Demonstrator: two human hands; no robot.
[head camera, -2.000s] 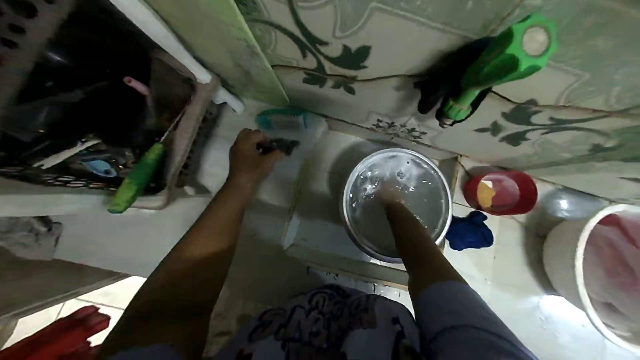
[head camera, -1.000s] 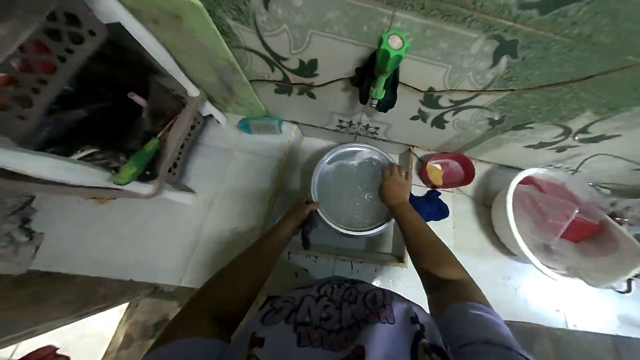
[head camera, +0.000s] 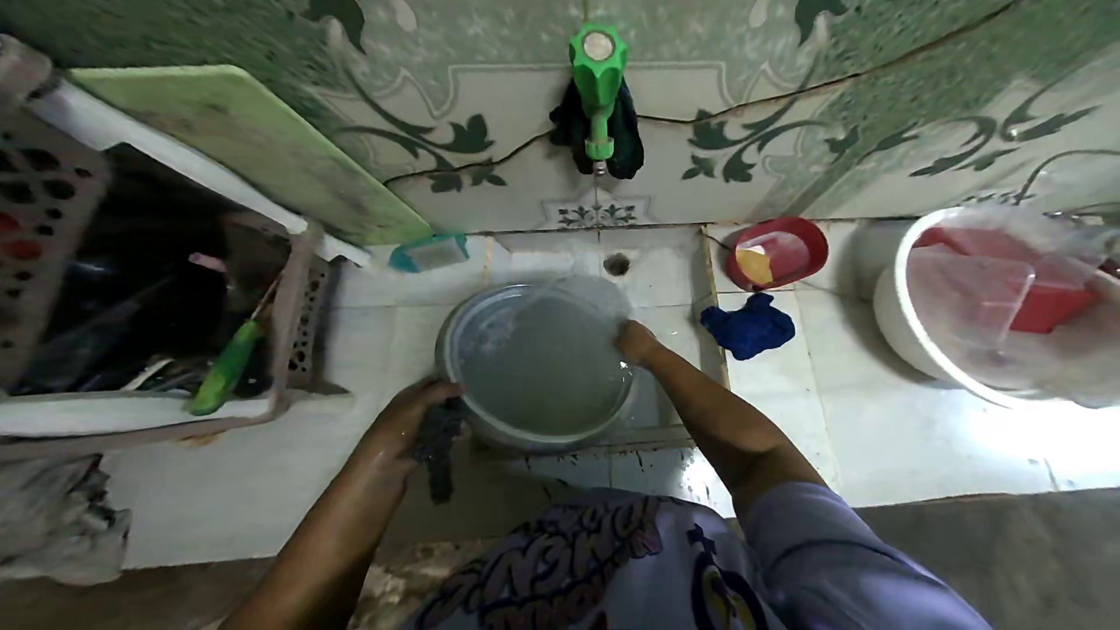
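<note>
A round metal basin of cloudy water stands tilted over the shallow tiled sink, whose drain hole shows behind it. My left hand grips the basin's left rim and also holds a dark wet cloth or scrubber that hangs below the fingers. On the right rim my right hand is closed, its fingertips partly hidden. Water seems to spill over the far right edge. Above the sink, a green plastic tap juts from the tiled wall, with dark material around its base.
Right of the sink lie a red dish with a yellow piece in it and a blue cloth. Farther right stands a white tub of plastic ware. On the left are a crate with a green-handled tool, a green board and a teal item.
Two seconds ago my right hand was in the basin's water and my left hand was away from it; now both hold its rim. The basin has since gone from level to tilted.
</note>
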